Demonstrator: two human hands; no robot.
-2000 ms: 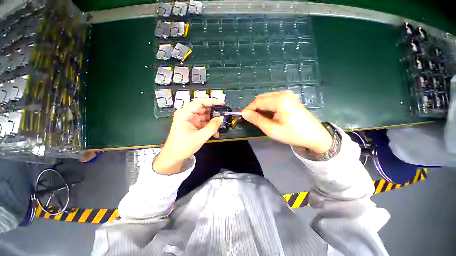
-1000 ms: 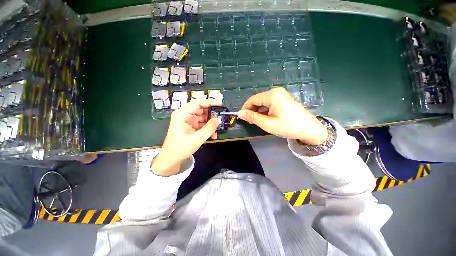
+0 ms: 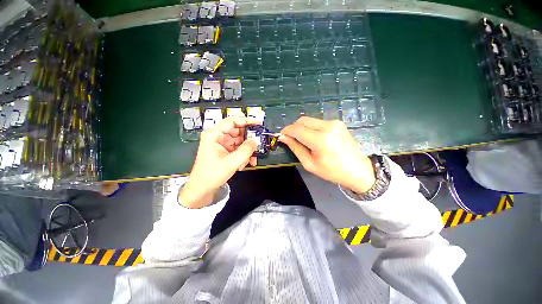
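My left hand (image 3: 221, 153) holds a small black device housing (image 3: 259, 142) between thumb and fingers, over the near edge of the bench. A silver-grey part shows inside the housing, with a yellow bit at its right side. My right hand (image 3: 321, 151) pinches a thin metal tool (image 3: 273, 135), likely tweezers, whose tip is at the housing's right side. A clear blister tray (image 3: 309, 77) lies beyond my hands, with flat silver-grey parts (image 3: 232, 89) in its left pockets. Fine details inside the housing are too small to tell.
Stacked clear trays (image 3: 65, 101) with grey and yellow parts stand at the far left. A tray of dark units (image 3: 508, 77) lies at the far right, near another person's sleeve (image 3: 505, 169). A pale rail (image 3: 142, 16) runs along the back.
My right hand has shifted slightly left and down, and its tool now shows less length at the housing. The housing is turned slightly in my left hand, which stays nearly in place.
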